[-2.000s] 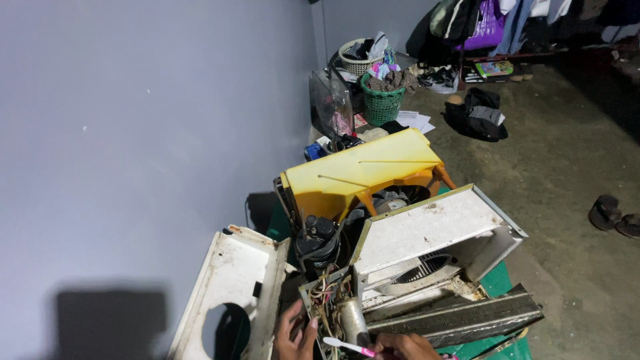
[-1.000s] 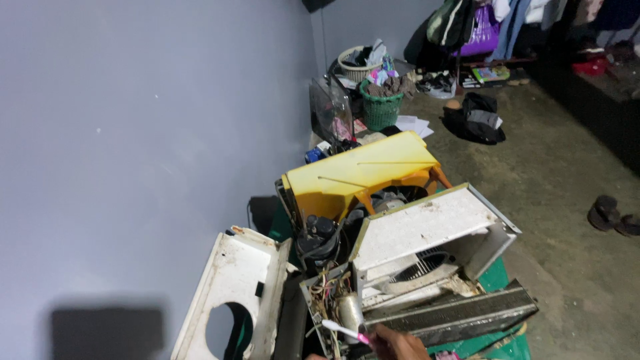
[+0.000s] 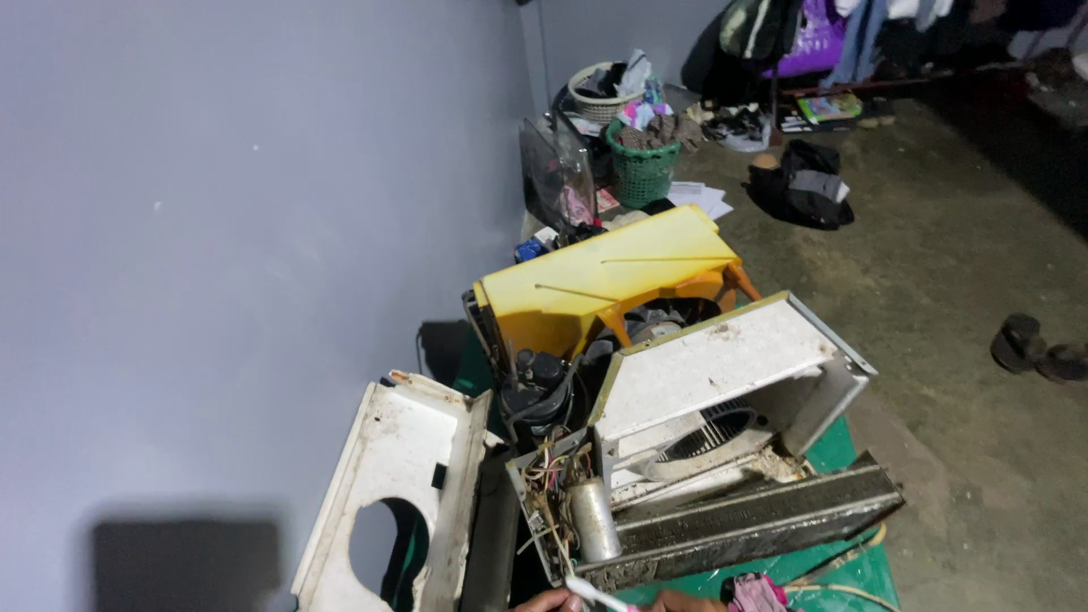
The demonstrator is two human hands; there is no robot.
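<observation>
At the bottom edge, my left hand (image 3: 548, 601) has its fingertips against the white head end of a pink-and-white toothbrush (image 3: 595, 592). My right hand (image 3: 680, 602) holds the brush near its pink part; most of both hands is cut off by the frame. Just above them, an opened air conditioner shows a silver capacitor (image 3: 593, 520), tangled wires (image 3: 548, 467), a white housing (image 3: 714, 365) with a blower wheel (image 3: 710, 429), and a dirty finned coil (image 3: 756, 518). Behind stand a black compressor (image 3: 535, 387) and a yellow shroud (image 3: 612, 263).
A white metal panel (image 3: 399, 442) with a round cutout leans at the left near the wall. Under the unit is a green surface (image 3: 858, 569), with a pink cloth (image 3: 755, 592) and a cable at its front. Baskets (image 3: 643, 174), a black bag (image 3: 803, 183) and footwear (image 3: 1017, 342) lie beyond.
The hands have moved down from beside the wires and capacitor to the bottom edge. My left fingertips now touch the brush's head end, which they did not two seconds ago.
</observation>
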